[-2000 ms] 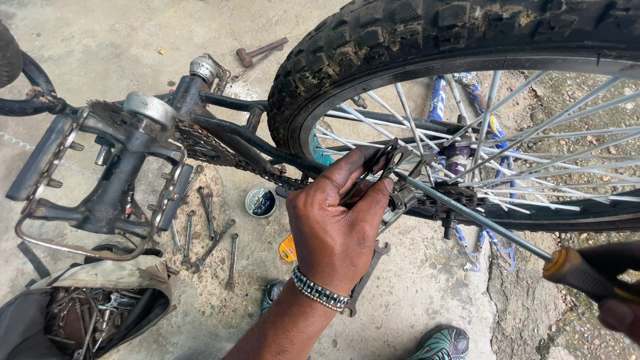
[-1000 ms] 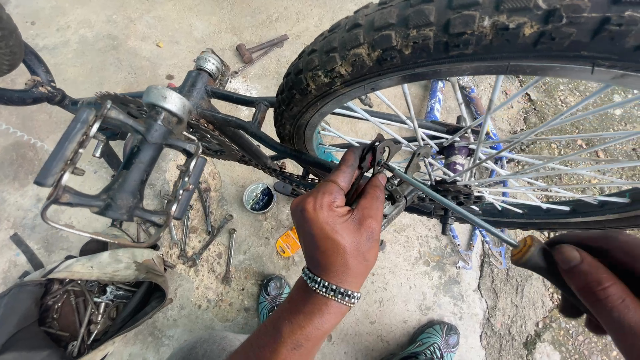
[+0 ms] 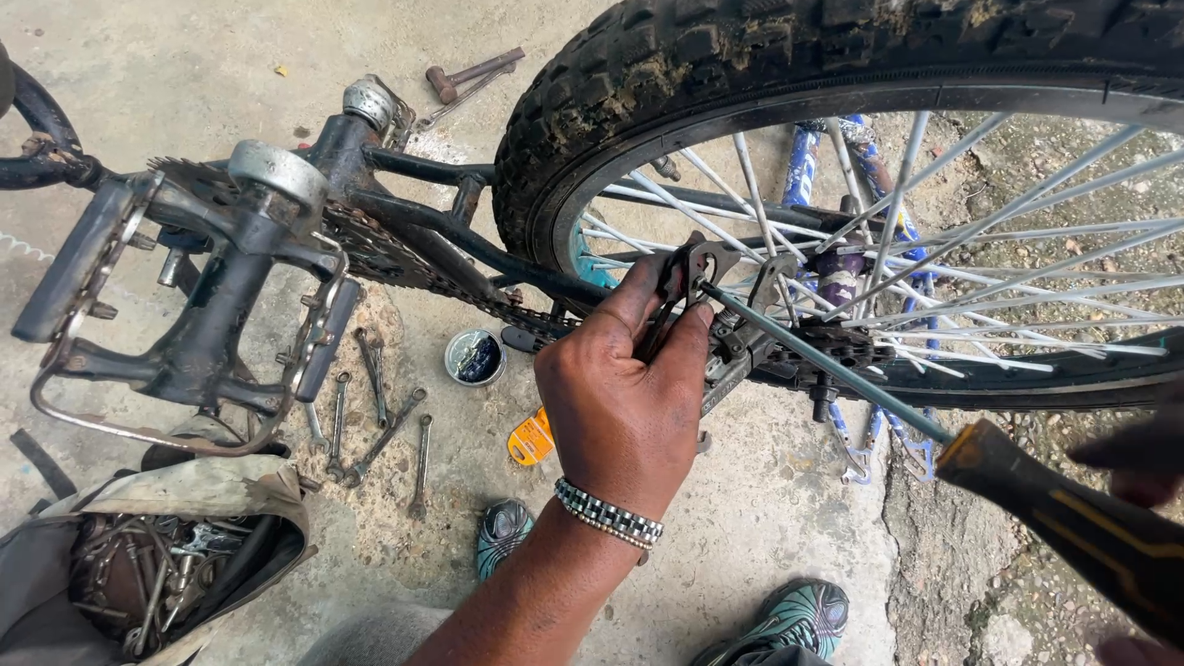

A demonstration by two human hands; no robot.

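My left hand (image 3: 624, 398) grips the cage of a rear derailleur (image 3: 700, 277) between thumb and fingers, beside the bicycle's rear wheel. A long screwdriver (image 3: 832, 365) slants in from the lower right, its tip at the derailleur cage by my left thumb. At the right edge my right hand (image 3: 1142, 472) is dark, blurred and partly cut off near the black and yellow handle. Its fingers look spread off the handle, but their contact with it is hard to see. The chain (image 3: 527, 319) runs from the chainring toward the derailleur and is partly hidden by my left hand.
A knobbly tyre (image 3: 601, 120) and spokes fill the upper right; a pedal (image 3: 203, 314) juts out at left. Several wrenches (image 3: 423, 462), a tin of grease (image 3: 474, 357) and a hammer (image 3: 446, 83) lie on the concrete. A tool bag (image 3: 277, 490) stands lower left. A blue frame (image 3: 800, 166) lies behind the wheel.
One second ago my right hand was closed around the screwdriver handle; now its fingers appear looser and farther right. My left hand keeps its hold on the derailleur cage.
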